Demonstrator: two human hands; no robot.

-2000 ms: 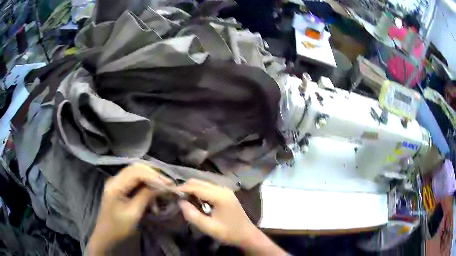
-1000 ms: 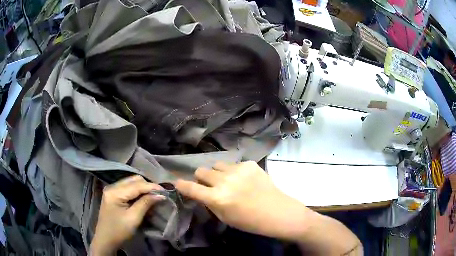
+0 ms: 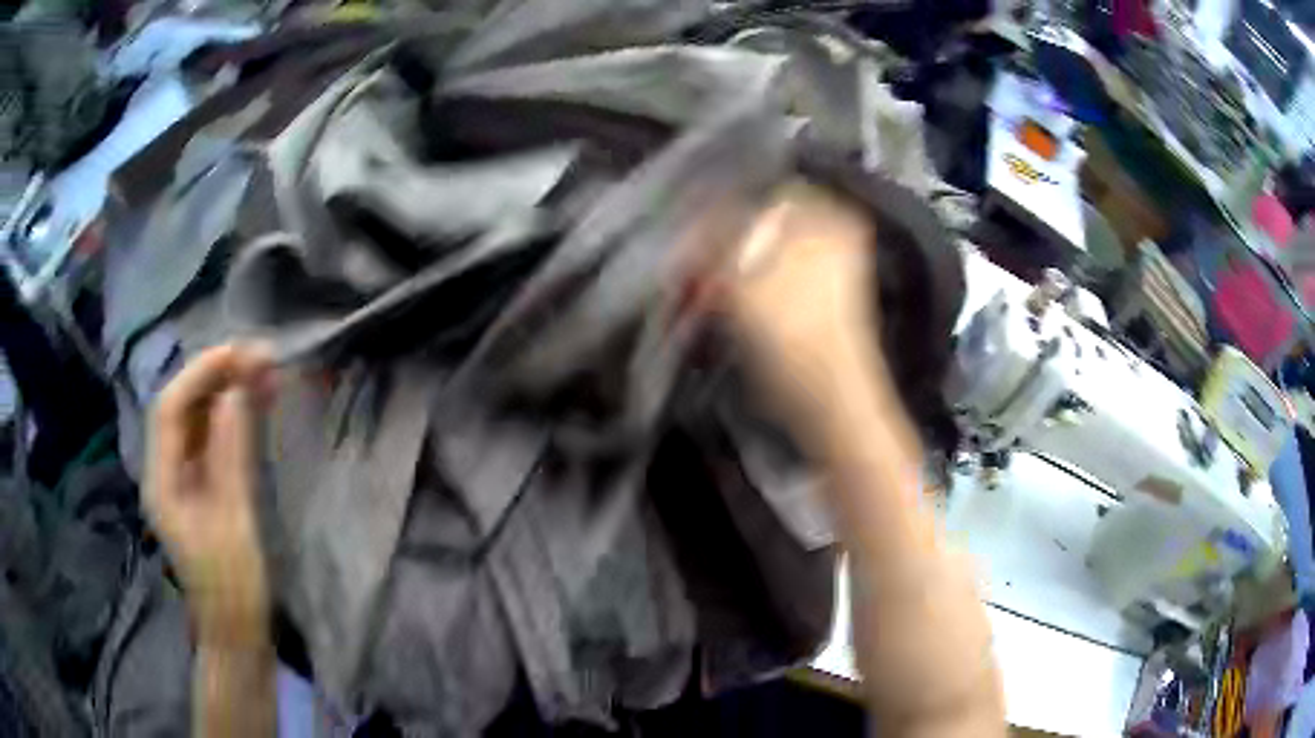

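Observation:
A large heap of grey-brown garments fills the middle of the view, with paler taupe and dark brown sides showing. My left hand is at the left edge of the raised cloth, its fingertips pinching the cloth edge. My right hand is higher, at the upper right of the heap, blurred, with a fold of the grey cloth at its fingers. A bright spot shows on the right hand; I cannot tell what it is. The cloth between the two hands is lifted and blurred.
A white sewing machine stands at the right, beside the heap. A white table with an orange item is at the upper right. Pink things are at the far right. A pale sheet lies at the upper left.
My hands have moved apart from the small fold they worked at. My right hand has gone up and right with cloth, my left hand left and up. The view has tilted.

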